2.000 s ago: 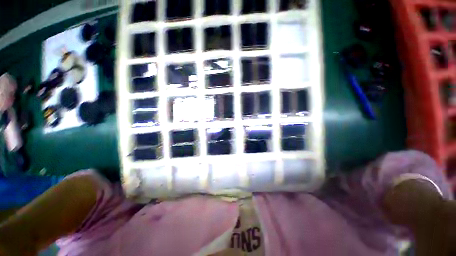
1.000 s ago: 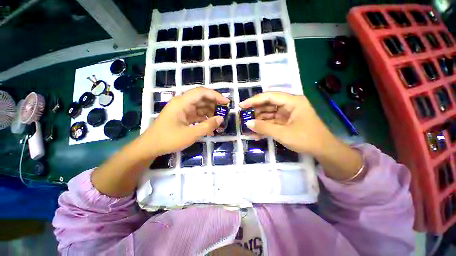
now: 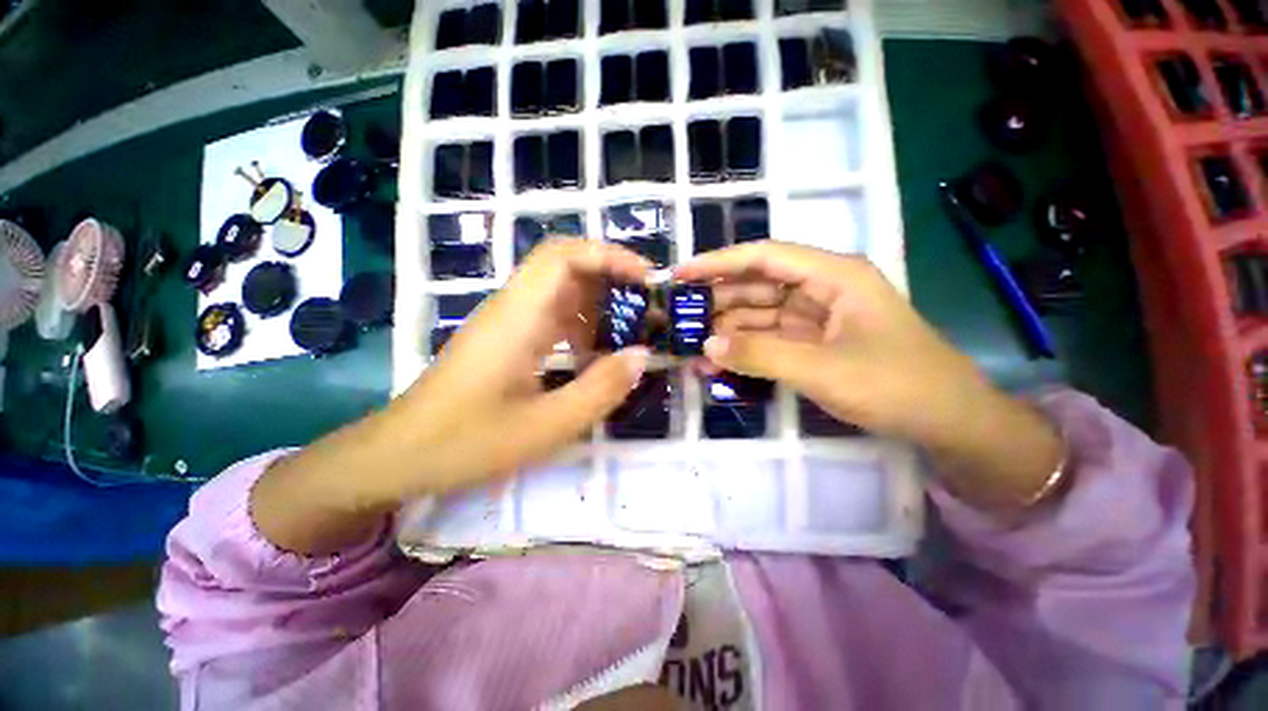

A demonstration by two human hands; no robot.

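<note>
My left hand (image 3: 535,368) holds a small dark glossy rectangular unit (image 3: 626,315) between thumb and fingers. My right hand (image 3: 821,333) holds a similar unit (image 3: 690,318) beside it, the two a little apart. Both faces show white-blue patches or lines; whether lit or reflecting, I cannot tell. Both hands are above the white compartment tray (image 3: 662,525). Most visible cells hold dark units side by side; two cells at the right and the front row show no units. My hands hide some middle cells.
The red compartment tray (image 3: 1133,153) stands at the right edge. A blue pen or stick (image 3: 1004,278) and dark round pieces (image 3: 990,192) lie between the trays. At left are a white paper sheet (image 3: 309,322) with round parts, a handheld fan (image 3: 92,267) and a second fan at the edge.
Two seconds ago no hands showed over the tray; one second ago both held units there. Since then the view has shifted, and the tray's back row is cut off. Both hands still hold their units.
</note>
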